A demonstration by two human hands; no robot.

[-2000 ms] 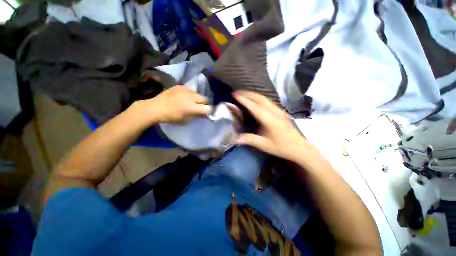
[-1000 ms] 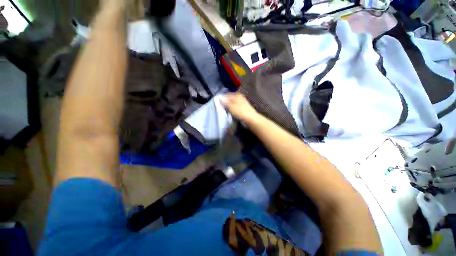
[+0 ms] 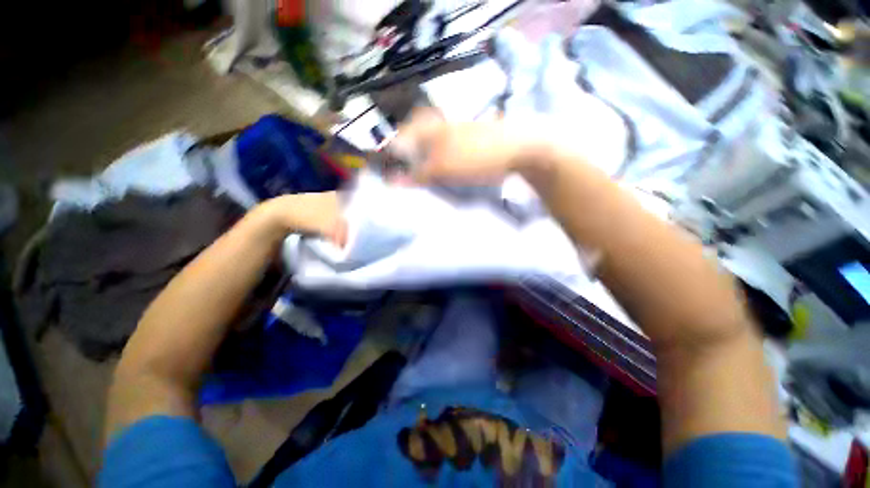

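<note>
A white garment piece [image 3: 429, 243] is bunched in front of me at the table's left front edge, blurred by motion. My left hand [image 3: 324, 217] is at its left end, with the fingers on or behind the cloth. My right hand [image 3: 453, 151] is above its upper edge, near a small dark part; the fingers are blurred, so its hold cannot be told. A larger white and dark garment [image 3: 620, 105] lies on the table behind and to the right.
A dark cloth heap [image 3: 124, 262] lies at the left, beside a blue bundle [image 3: 277, 157]. A blue crate or sheet [image 3: 277, 357] is below. The sewing machine [image 3: 792, 200] with a lit screen [image 3: 856, 276] stands at the right.
My left hand has come back from its far reach to the white cloth. My right hand has moved up over it. The white piece is now spread wider, and the view has shifted.
</note>
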